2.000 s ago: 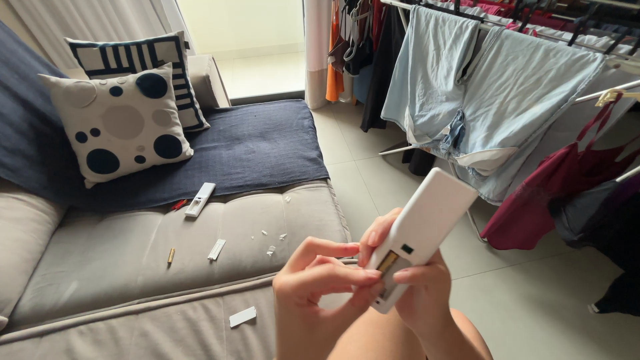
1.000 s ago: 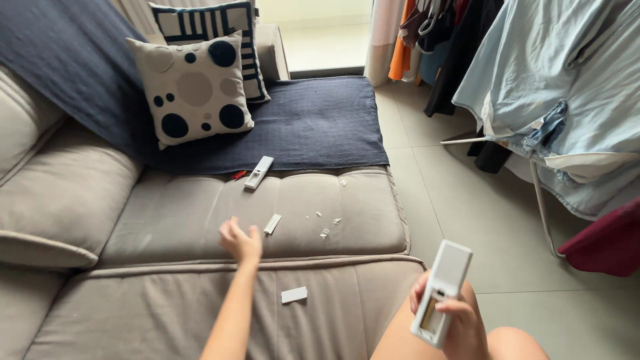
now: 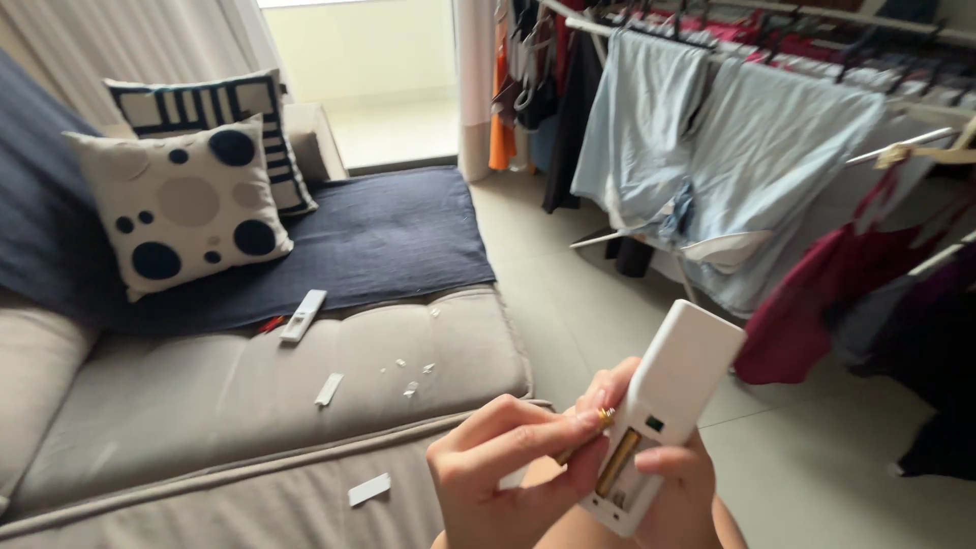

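My right hand (image 3: 675, 480) holds a white remote control (image 3: 671, 389), back side up and tilted, its battery compartment uncovered. One gold-coloured battery (image 3: 619, 461) lies in the compartment, and the slot beside it shows a metal spring. Between the thumb and fingers of my left hand (image 3: 518, 465) is a second gold-coloured battery (image 3: 605, 418), close to the compartment's left edge and partly hidden by the fingers. Another white remote control (image 3: 303, 316) rests on the sofa seat beside a small red item (image 3: 271, 325). Two small white covers (image 3: 329, 389) (image 3: 370, 489) lie on the sofa.
Small white scraps (image 3: 410, 390) are scattered on the grey sofa (image 3: 191, 412). Two patterned cushions (image 3: 183, 202) lean at the back left on a dark blue cover (image 3: 389, 229). A drying rack with hanging clothes (image 3: 762, 137) stands on the tiled floor at the right.
My left hand has come back from over the sofa seat to the remote, now with a battery. The battery seen on the seat two seconds ago is no longer there. The view has swung right.
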